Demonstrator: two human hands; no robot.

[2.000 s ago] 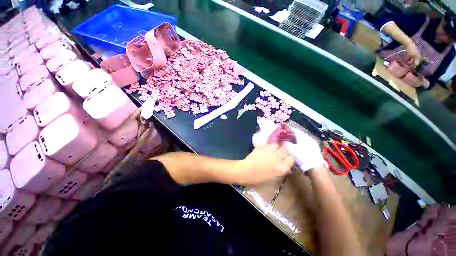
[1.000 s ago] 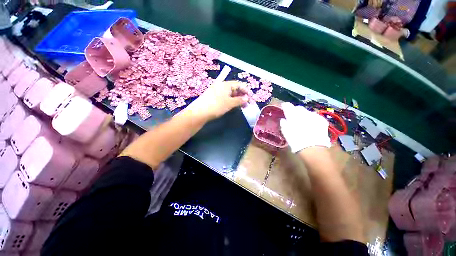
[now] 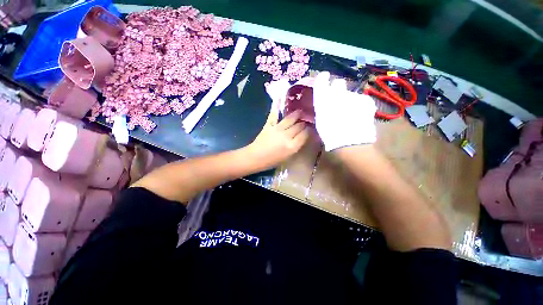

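A pink housing shell is held above the top edge of the cardboard mat, its opening facing me. My right hand, in a white glove, is closed around its right side and hides much of it. My bare left hand is at the near left of the shell, with bent fingers at its opening. Whether these fingers hold a small part is hidden. A small white piece shows at the shell's left edge; I cannot tell if it is a pad or a glove fingertip.
A big heap of pink inserts, a white strip and a smaller insert group lie left. Red-handled scissors and grey batteries lie right. Stacked housings, more shells and a blue tray are left.
My left hand has moved from beside the small insert group, where it held a white piece, to the shell's opening. The view has shifted, and the other worker is out of it.
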